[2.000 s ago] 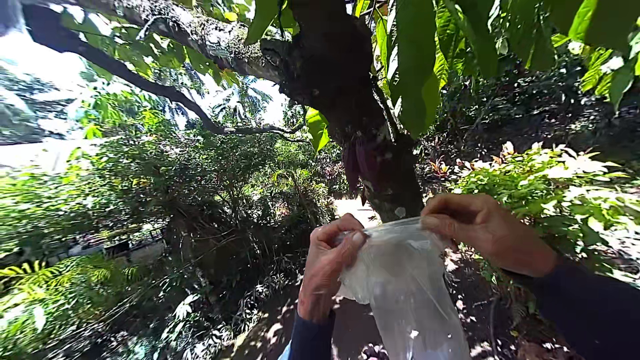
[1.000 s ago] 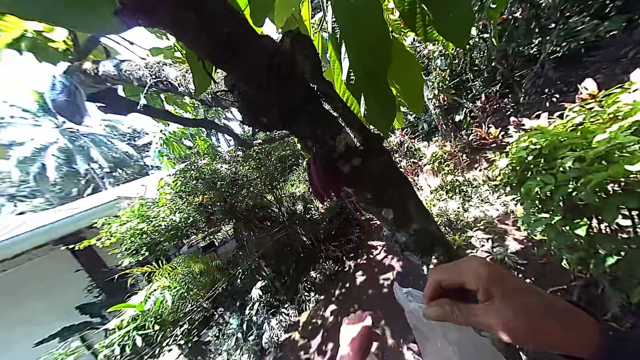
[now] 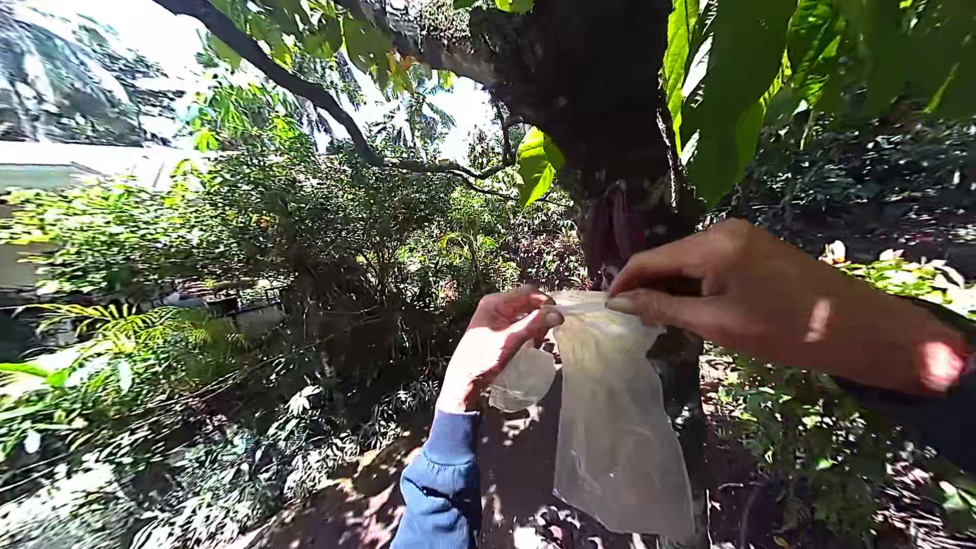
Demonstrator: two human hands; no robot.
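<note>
A translucent plastic bag [image 3: 621, 427] hangs down between my two hands. My left hand [image 3: 507, 332] pinches its upper left edge between thumb and fingers, and another crumpled clear plastic piece [image 3: 522, 377] shows below that palm. With thumb and forefinger, my right hand [image 3: 709, 286] grips the bag's top edge on the right. Just above and behind the bag, a dark reddish pod [image 3: 616, 229] hangs against the tree trunk [image 3: 610, 114]. My fingers partly cover the pod's lower end.
A thick branch [image 3: 435, 46] and a thinner one [image 3: 305, 88] reach out to the upper left. Large green leaves [image 3: 732, 99] hang at the upper right. Dense shrubs [image 3: 343, 221] stand at the left, with a pale roof [image 3: 99, 162] behind them. Shaded ground lies below.
One second ago only my right hand held the bag, with my left hand lower and apart. Now my left hand is up at the bag's top edge. The view has swung.
</note>
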